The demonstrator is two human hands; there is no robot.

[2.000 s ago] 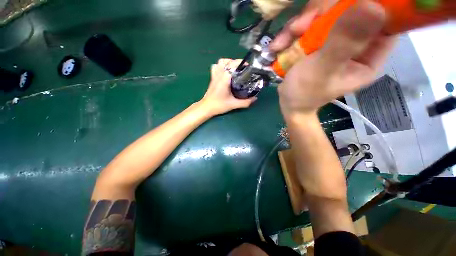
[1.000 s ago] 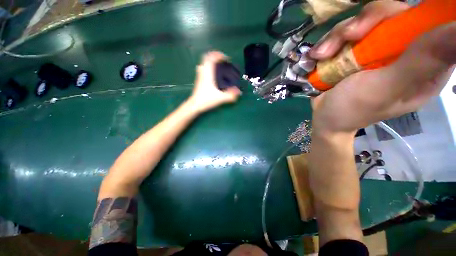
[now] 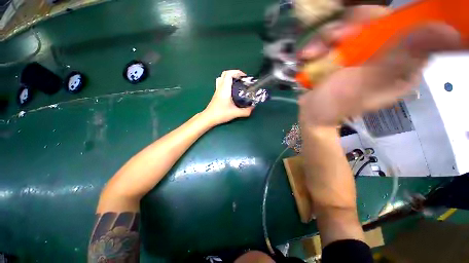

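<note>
My left hand (image 3: pixel 224 100) grips a round black-and-white unit (image 3: pixel 250 95) on the green surface, its white-marked face turned up. My right hand (image 3: pixel 360 77) is blurred and holds the orange screwdriver (image 3: pixel 380 36). The tool's silver nose (image 3: pixel 282 59) is blurred and points at the unit from the upper right; whether it touches cannot be told. More round units, one alone (image 3: pixel 135 72) and one by a black cylinder (image 3: pixel 74 81), sit at the upper left.
A pile of small screws (image 3: pixel 292 137) lies right of centre beside a brown cardboard piece (image 3: pixel 298 189). A clear hose (image 3: pixel 265 200) curves below it. The white metal box (image 3: pixel 437 113) stands at the right. A black cylindrical housing (image 3: pixel 41 78) lies at the upper left.
My left hand, which held a dark piece one second ago, now holds a unit slightly further right. The screwdriver has moved left. The upright black cylinder near its nose no longer shows.
</note>
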